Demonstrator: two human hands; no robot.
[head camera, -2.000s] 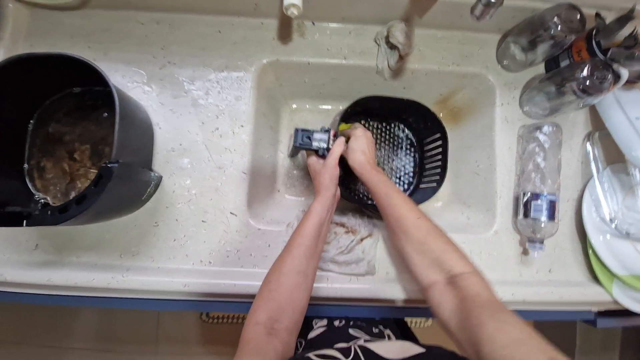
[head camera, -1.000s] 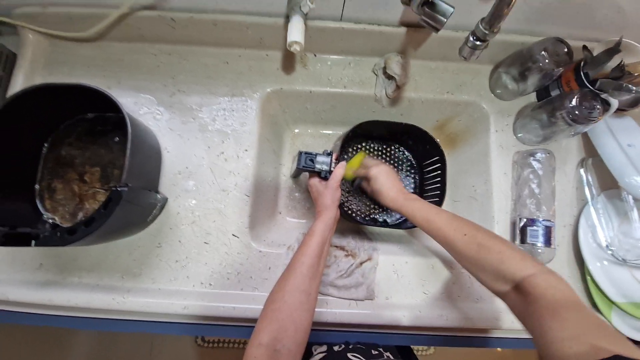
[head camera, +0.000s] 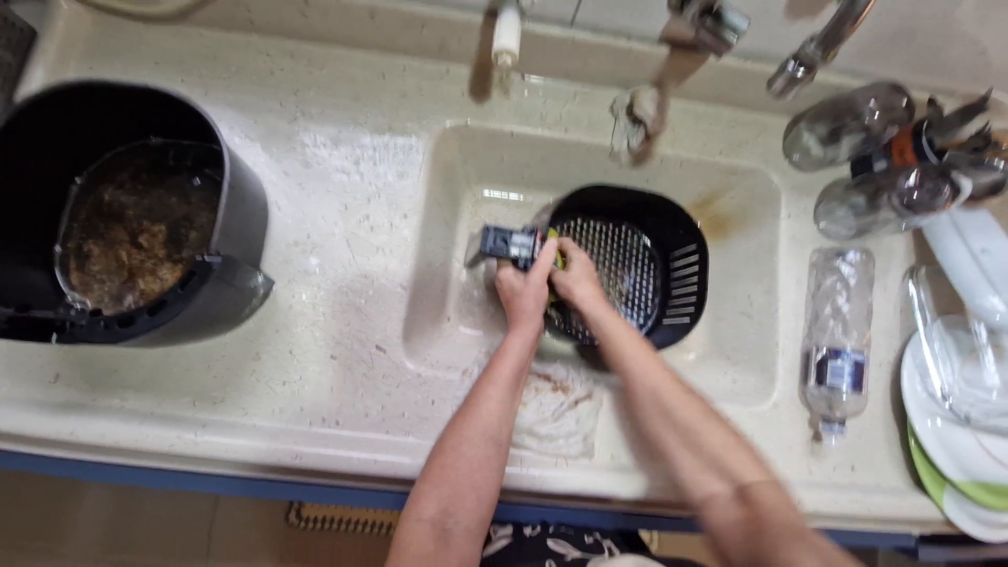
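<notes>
A black perforated air fryer basket sits tilted in the sink basin, its handle end pointing left. My left hand grips it at the handle. My right hand is closed on a yellow-green sponge, mostly hidden by the fingers, and presses it at the basket's left wall near the handle. On the counter to the left stands the black air fryer drawer, holding dark murky liquid with brown residue.
A stained white cloth lies at the sink's front edge, a crumpled rag behind the basin. White tap and metal faucet overhang the back. At right are a plastic bottle, glass jars and stacked plates.
My right hand has moved left from over the basket's middle to its handle side, beside my left hand. My left hand stays on the handle.
</notes>
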